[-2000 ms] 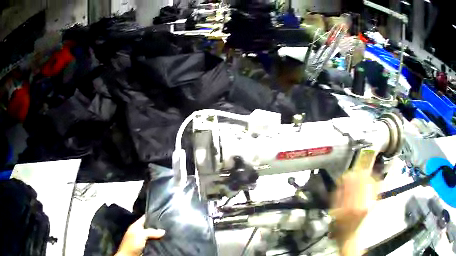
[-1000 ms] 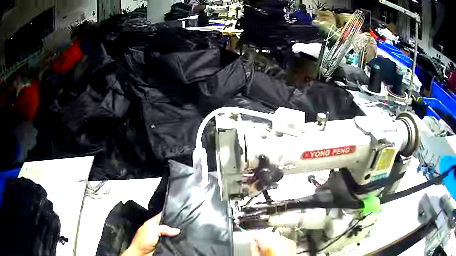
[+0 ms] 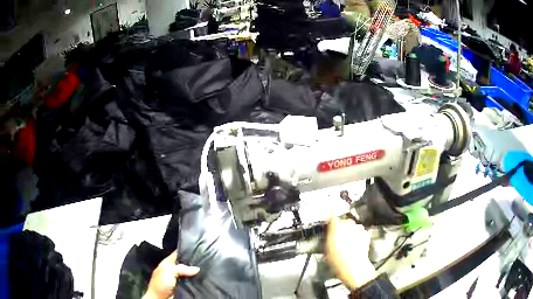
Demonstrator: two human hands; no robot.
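Note:
A shiny black bag piece point(image 3: 216, 257) lies at the left end of the white sewing machine point(image 3: 350, 160), its right edge by the needle area. My left hand point(image 3: 166, 275) grips its left edge, thumb on top. My right hand point(image 3: 346, 248) is blurred over the machine's narrow lower arm, right of the needle area; whether it holds anything I cannot tell. Black binding tape point(image 3: 473, 195) runs in from the right past a bright green patch point(image 3: 417, 218). The presser foot is hard to make out.
A large heap of black bag pieces point(image 3: 169, 117) rises behind the machine. Dark pieces point(image 3: 41, 266) lie at the left edge, and a dark camouflage piece point(image 3: 137, 268) beside my left hand. Thread cones point(image 3: 412, 70) and blue bins point(image 3: 508, 87) stand at the back right.
My right hand has moved from the machine's right side, first down to near the needle area, then up and right onto the lower arm. My left hand keeps its grip. The camera view has shifted.

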